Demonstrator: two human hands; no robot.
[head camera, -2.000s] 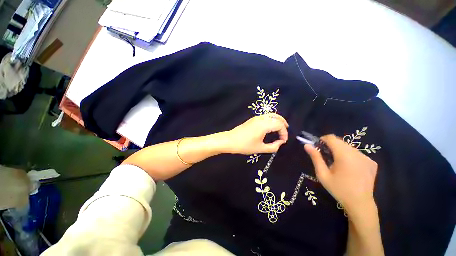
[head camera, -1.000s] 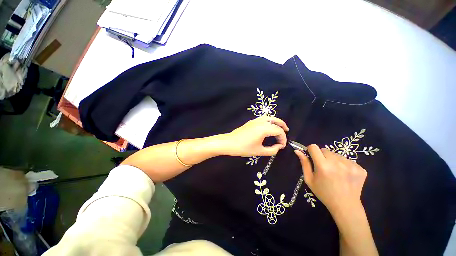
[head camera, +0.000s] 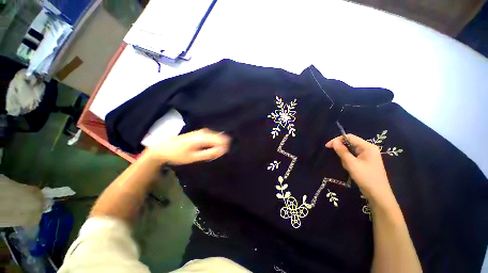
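Observation:
The black garment (head camera: 241, 117) lies spread on the white table, its stand collar (head camera: 358, 94) toward the far side. Pale embroidery (head camera: 294, 211) and a zigzag trim show on the chest. My right hand (head camera: 359, 160) is over the right chest part, holding the thread snips (head camera: 343, 131) with the pointed tip toward the collar. My left hand (head camera: 200, 146) is blurred, above the garment's left side near the sleeve, fingers closed together. Whether it pinches a thread cannot be seen.
Papers on a clipboard (head camera: 168, 26) lie at the table's upper left. An orange-red crate (head camera: 96, 125) stands at the left table edge, partly under the sleeve. A cardboard box (head camera: 88, 48) is at far left above the green floor.
My left hand has left the chest embroidery and moved left, uncovering the zigzag trim. My right hand has moved slightly right and up, and the snips now point toward the collar. The view has shifted slightly.

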